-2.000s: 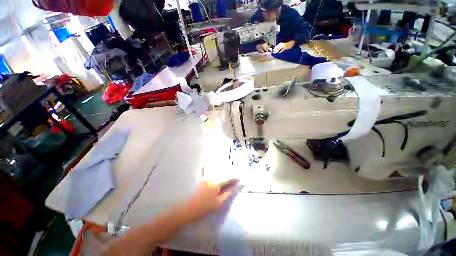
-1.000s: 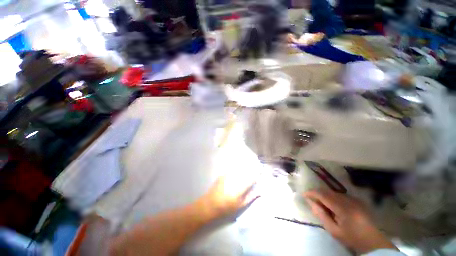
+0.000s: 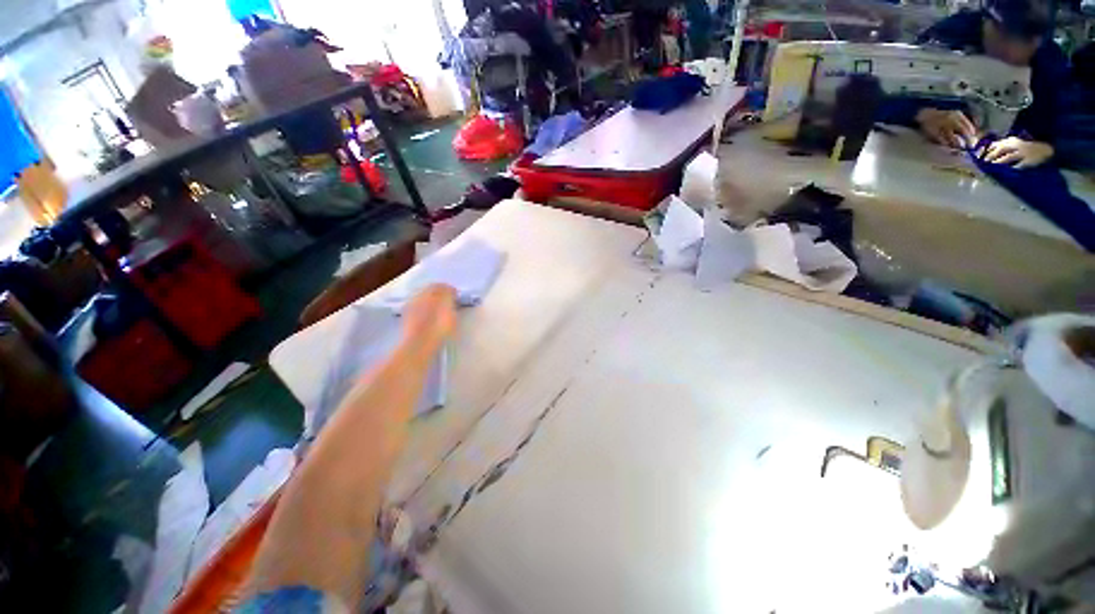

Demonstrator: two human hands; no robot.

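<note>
My left hand is at the left part of the table, on pale blue-grey fabric pieces. Its fingers are blurred and partly hidden, so I cannot tell whether it grips a piece. The fabric extends past both sides of the hand and lies under my forearm. My right hand is not in view. The sewing machine head is at the right edge, cut off, with its needle area in bright glare. A bent metal guide lies to the left of it.
The white machine table has crumpled white scraps at its back edge. Part of a white tape roll is at the right edge. An orange crate is below left. Another person's hands work dark blue cloth at the back right.
The view has swung left. My left hand has moved from beside the needle area to the fabric pieces on the left. My right hand, visible one second ago, has left the view.
</note>
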